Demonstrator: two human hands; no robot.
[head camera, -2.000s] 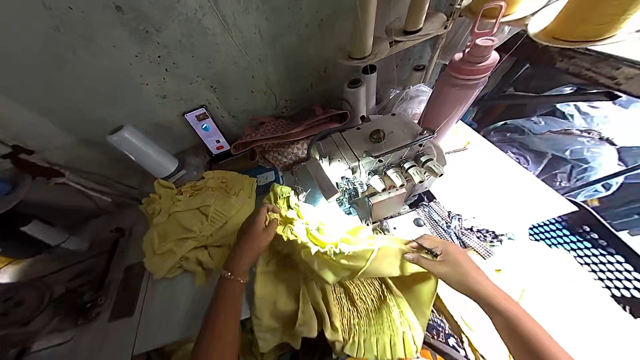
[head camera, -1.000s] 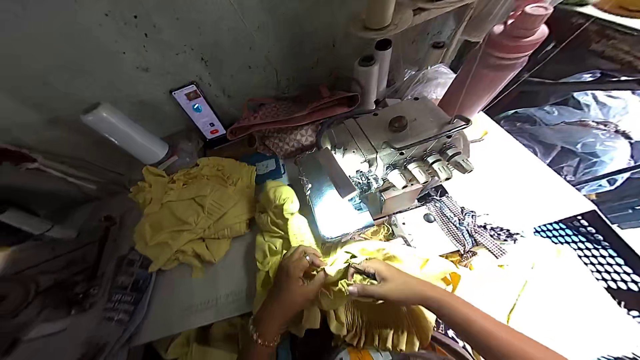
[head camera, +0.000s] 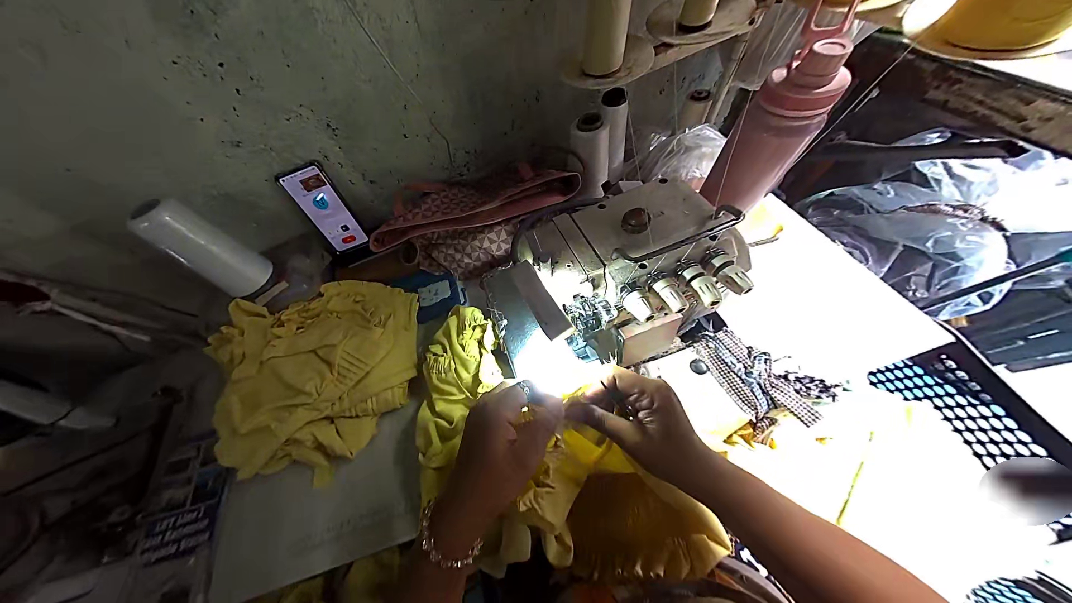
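My left hand (head camera: 507, 435), with a ring and a beaded bracelet, pinches yellow fabric just in front of an overlock sewing machine (head camera: 628, 243). Close beside it, my right hand (head camera: 641, 419) grips the edge of the same yellow garment (head camera: 645, 519), with something small and dark at its fingers that I cannot make out. Shirred cloth hangs below both hands, over the table's front edge. One part of the yellow fabric (head camera: 456, 377) lies left of the machine's lit plate. Glare hides the edge at the fingertips.
A pile of yellow ruffled pieces (head camera: 314, 377) lies on the left of the table (head camera: 310, 536). Behind are a phone (head camera: 325, 209), a patterned bag (head camera: 477, 222), thread cones (head camera: 590, 151) and a pink bottle (head camera: 779, 126). Checked fabric strips (head camera: 745, 377) and a black perforated basket (head camera: 946, 394) are at right.
Two seconds ago my hands were wide apart with the fabric stretched between them. They came together below the machine, and since one second ago both have moved up, nearer its lit plate.
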